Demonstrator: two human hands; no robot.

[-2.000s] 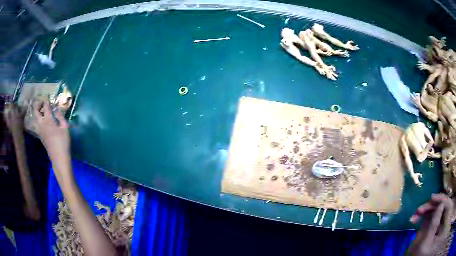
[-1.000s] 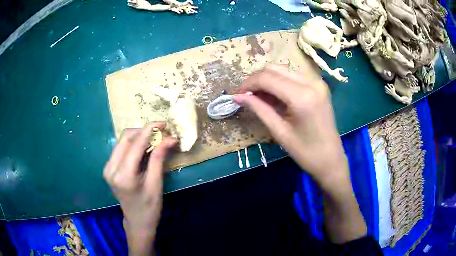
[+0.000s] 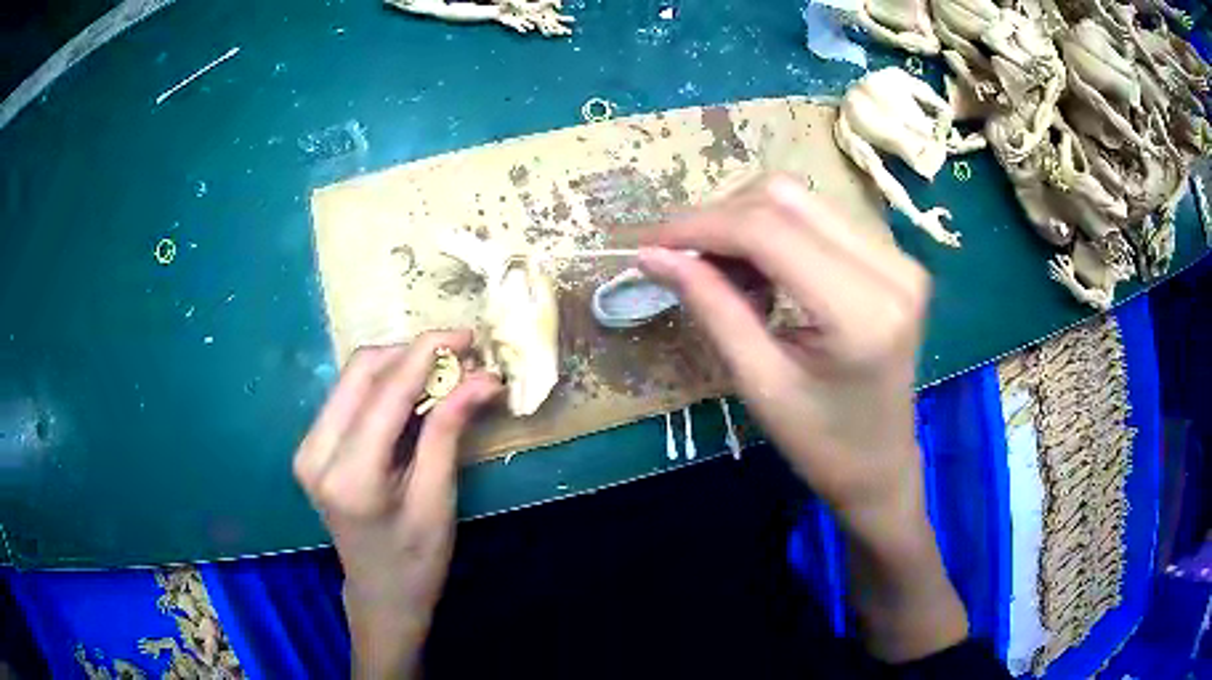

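Observation:
My left hand point(image 3: 399, 432) holds a small tan part, likely a figure arm point(image 3: 444, 377), between thumb and fingers, with its round end facing up. A cream torso point(image 3: 524, 332) is beside my left fingertips over the cardboard; whether the fingers touch it I cannot tell. My right hand point(image 3: 811, 319) pinches a thin white swab stick point(image 3: 611, 253), which points left with its tip at the upper end of the torso. The white oval dish point(image 3: 634, 298) sits on the stained cardboard mat point(image 3: 379, 213), just below the stick. My right hand is slightly blurred.
A torso with an arm point(image 3: 904, 122) lies at the mat's upper right corner, beside a heap of tan bodies point(image 3: 1050, 120). Swabs point(image 3: 689, 433) stick out over the near edge. Blue crates point(image 3: 1136, 438) with tan parts stand below the table. Yellow-green rings point(image 3: 165, 250) lie around.
Both hands came to the mat after two seconds ago. Since one second ago, the swab has moved from the dish to the torso's upper end. My left hand still holds the small part.

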